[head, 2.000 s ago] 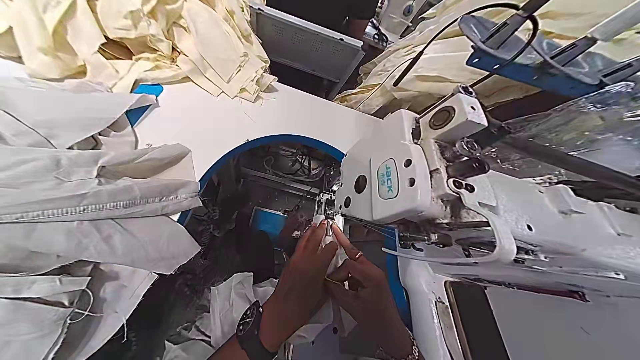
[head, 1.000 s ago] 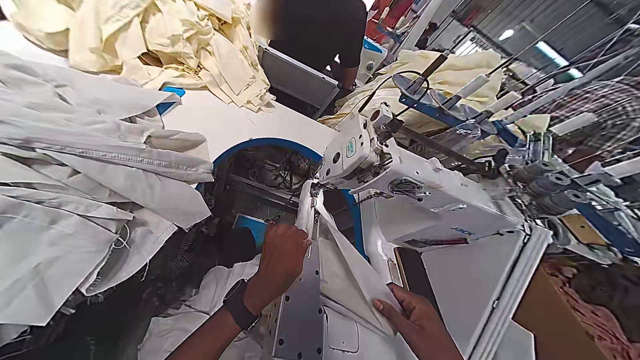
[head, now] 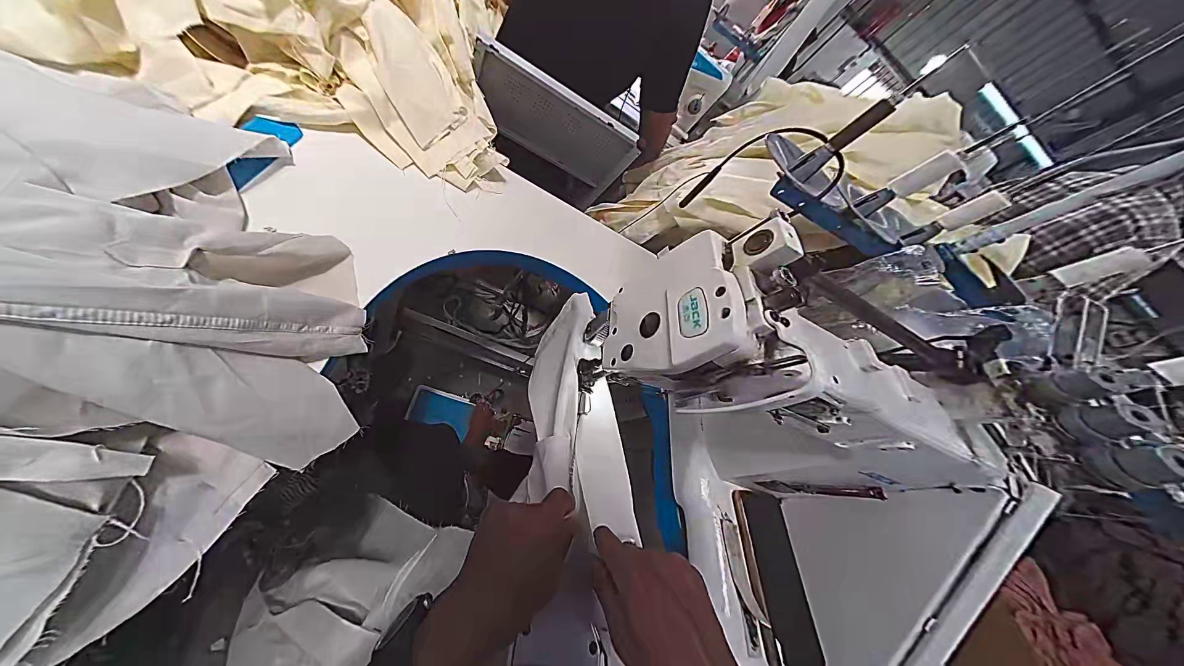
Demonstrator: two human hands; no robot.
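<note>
A white Jack industrial sewing machine stands at the centre, its needle area over a strip of white fabric. The fabric runs from under the machine's head down to both hands. My left hand, with a dark watch at the wrist, is closed on the left part of the fabric. Just right of it, my right hand rests at the fabric's right part, fingertips on its edge; its grip underneath is hidden.
White fabric pieces hang over the table at left. Cream fabric lies behind them. A blue-edged cutout surrounds the machine's left side. A person in dark clothes is at the back, and thread stands are at right. More white fabric lies below.
My right hand has moved left, from out at the fabric's lower right to close beside my left hand. The fabric, spread wide to the right a second ago, is now a narrower strip.
</note>
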